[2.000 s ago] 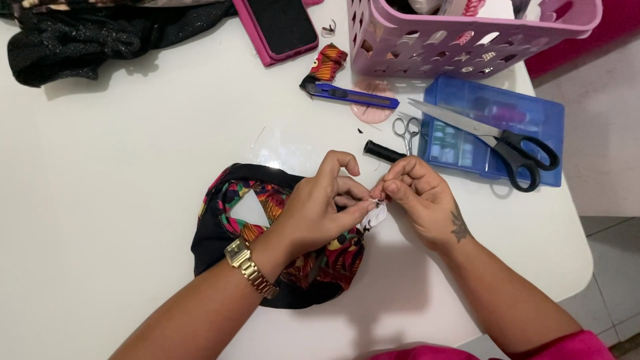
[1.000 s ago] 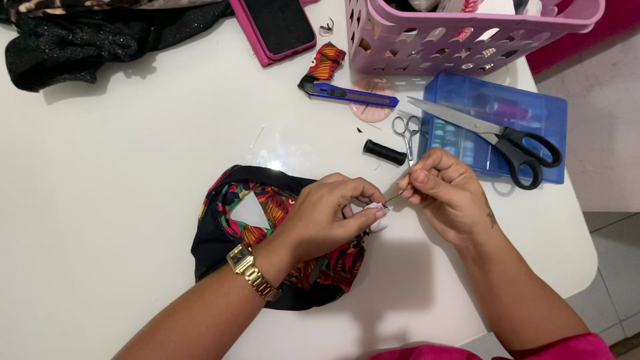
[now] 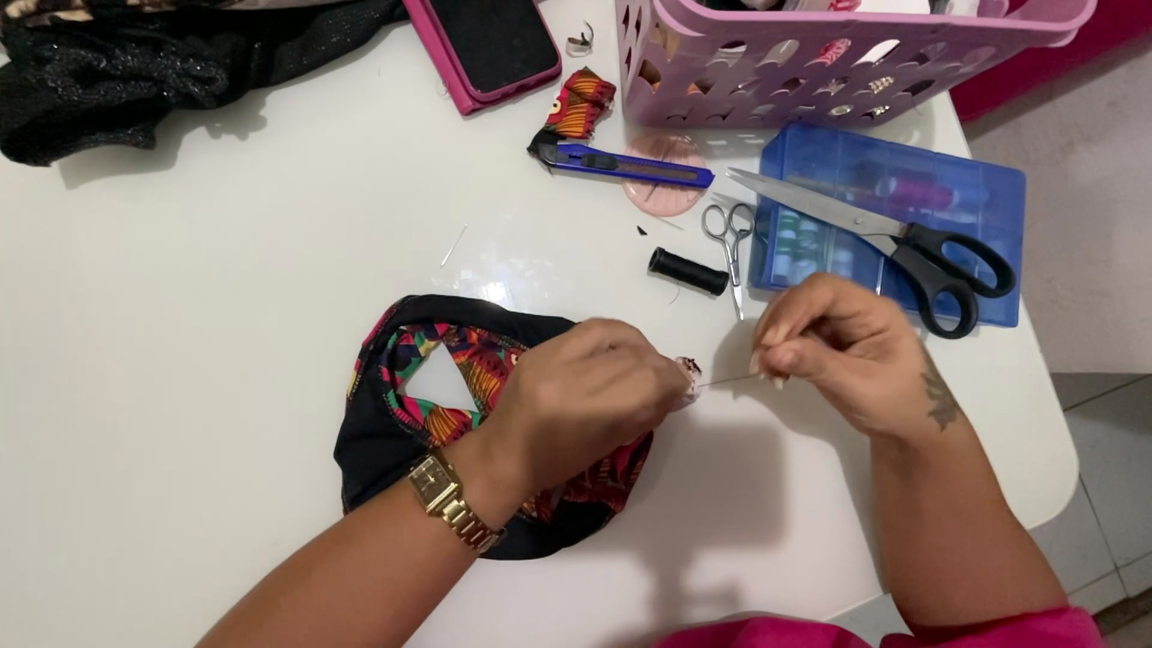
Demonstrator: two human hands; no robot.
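Note:
My left hand (image 3: pixel 594 396), with a gold watch on its wrist, is above a black and multicoloured printed fabric piece (image 3: pixel 450 310) that lies on the white table. Its fingertips pinch a small whitish item with dark marks (image 3: pixel 691 376), mostly hidden, whose kind I cannot tell. To the right, my right hand (image 3: pixel 828 346) pinches a thin strand (image 3: pixel 731 381), a thread or needle, that runs across to the left fingertips. A spool of black thread (image 3: pixel 688 272) and small metal scissors (image 3: pixel 733 247) lie just beyond the hands.
Large black-handled scissors (image 3: pixel 882 234) rest on a blue plastic thread box (image 3: pixel 981 198). Behind are a blue utility knife (image 3: pixel 630 167), a pink pin disc (image 3: pixel 666 193), a printed fabric scrap (image 3: pixel 583 103), a phone (image 3: pixel 495 45) and a purple basket (image 3: pixel 765 90). Black glittery cloth (image 3: pixel 198 72) lies far left.
The hands were close together two seconds ago; my right hand has moved away to the right, and the strand now spans between them. The fabric piece has stayed in about the same place.

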